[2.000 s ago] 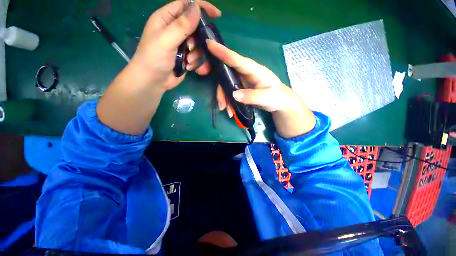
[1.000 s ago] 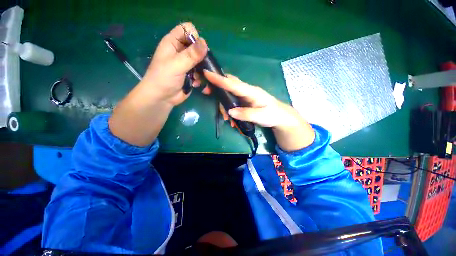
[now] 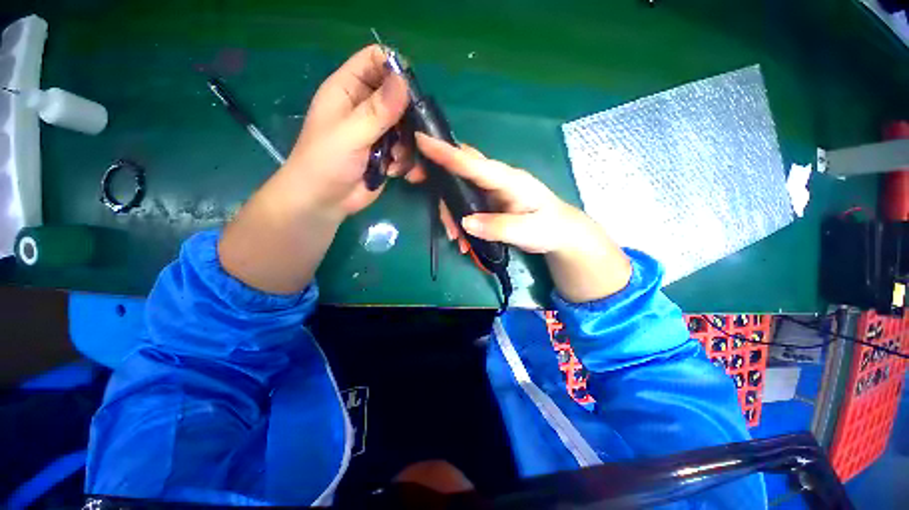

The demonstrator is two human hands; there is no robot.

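Note:
My right hand [image 3: 508, 204] holds a thick black electric screwdriver [image 3: 449, 179] around its body. It lies slantwise, its silver nose and thin bit pointing up and left, its cord end near the bench edge. My left hand [image 3: 349, 129] has thumb and fingertips at the screwdriver's silver nose. A small black part [image 3: 377, 164], perhaps a watch case, is held in my left palm; the fingers hide most of it. A thin dark rod [image 3: 434, 239] lies on the bench just left of the screwdriver. A clear shiny disc [image 3: 380, 236] lies below my left hand.
At left are a black ring [image 3: 123, 185], a dark pen-like tool [image 3: 244, 120], a white bottle [image 3: 73, 110], a green tape roll [image 3: 60, 245] and a white foam strip [image 3: 22, 129]. A silvery bubble wrap sheet [image 3: 678, 164] lies right. Red trays [image 3: 733, 359] stand below the bench.
The bit and silver nose of the screwdriver now show above my left fingertips, where the fingers covered more of them before. The bench view shifted slightly between the first two frames.

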